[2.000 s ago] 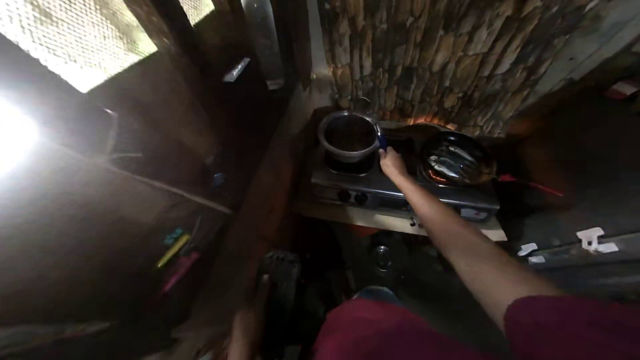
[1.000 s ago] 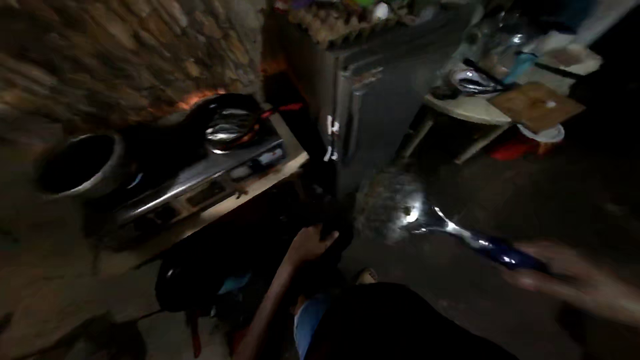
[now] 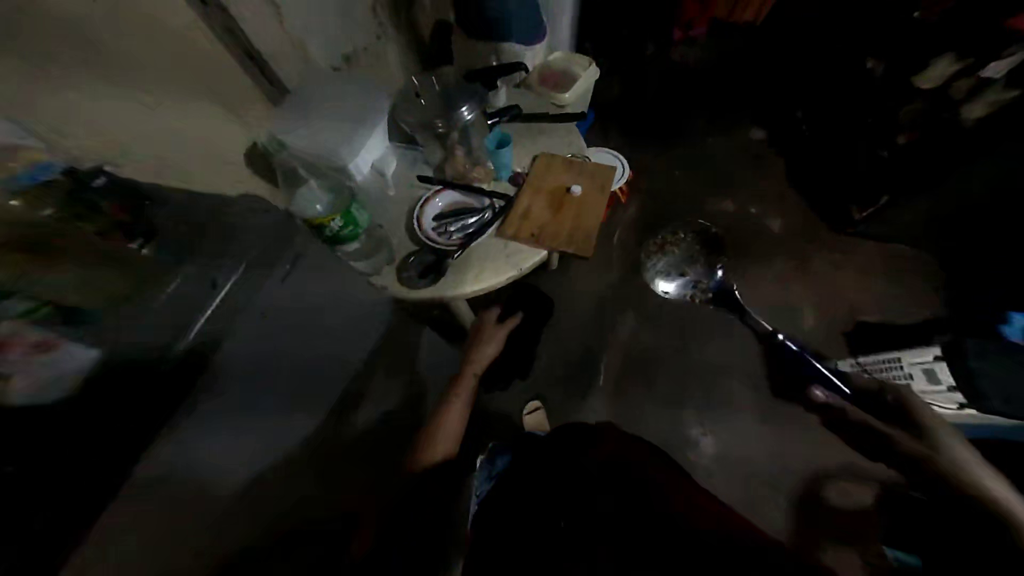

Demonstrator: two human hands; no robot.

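Note:
My right hand [image 3: 888, 424], at the lower right, is closed around the dark blue handle of a metal ladle or turner [image 3: 684, 260]; its round shiny head points up and left, with bits stuck on it. My left hand [image 3: 490, 336] hangs below the edge of a round pale table [image 3: 488, 272], fingers apart, with nothing seen in it. On the table stand a bowl [image 3: 426, 232] with fish in it, a black-handled ladle [image 3: 422, 268], a wooden cutting board [image 3: 560, 204] bearing a small white object, and a light blue cup [image 3: 500, 154].
A plastic bottle with a green label [image 3: 344, 224] stands at the table's left, near a white box [image 3: 332, 120]. Behind are a clear plastic container [image 3: 448, 120] and a cream tub [image 3: 564, 78]. A white plate [image 3: 610, 166] lies beyond the board. Dark floor lies below.
The view has swung right, from the stove to the round table. My right hand, on a pot handle two seconds ago, now holds the blue-handled utensil, as it did one second ago.

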